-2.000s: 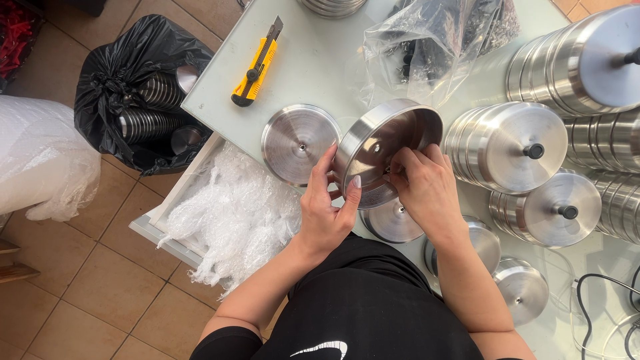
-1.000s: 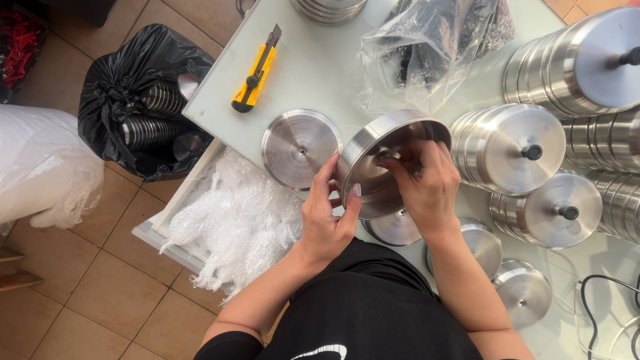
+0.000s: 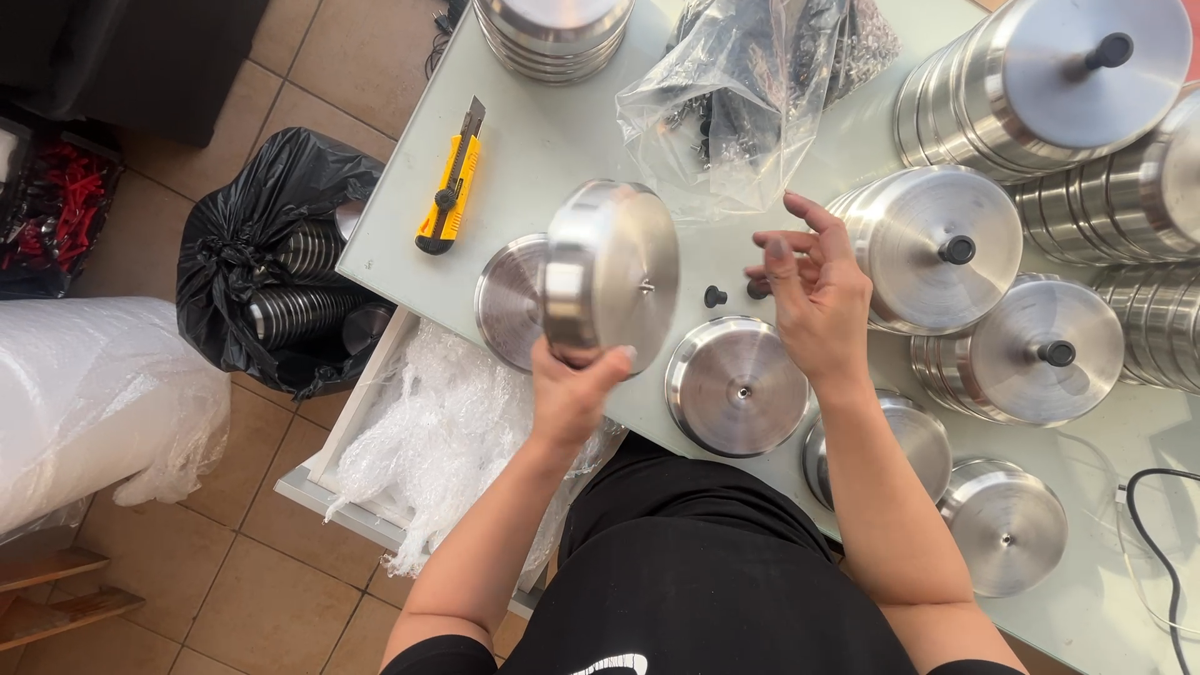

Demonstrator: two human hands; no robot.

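Note:
My left hand [image 3: 578, 394] grips the lower rim of a round steel lid [image 3: 619, 272], tilted up so that its outer face with a small screw tip at the centre shows. My right hand [image 3: 811, 291] is off the lid, fingers apart, just above a small black knob [image 3: 757, 289]; I see nothing held in it. Another black knob [image 3: 715, 296] lies beside it on the glass tabletop. Below them a steel lid without a knob [image 3: 738, 386] lies flat, and a flat steel disc [image 3: 511, 302] is partly hidden behind the held lid.
Stacked steel lids with black knobs [image 3: 937, 248] stand at right, near a cable [image 3: 1139, 525]. A yellow snap-off utility knife [image 3: 452, 183] and a clear plastic bag [image 3: 722, 103] lie on the table. An open drawer holds bubble wrap [image 3: 441, 422]; a black bag [image 3: 253, 244] stands on the floor.
My right hand has come out of the lid's hollow side and moved right. My left hand has turned the lid, so its outer face now shows. The black knobs are now in sight.

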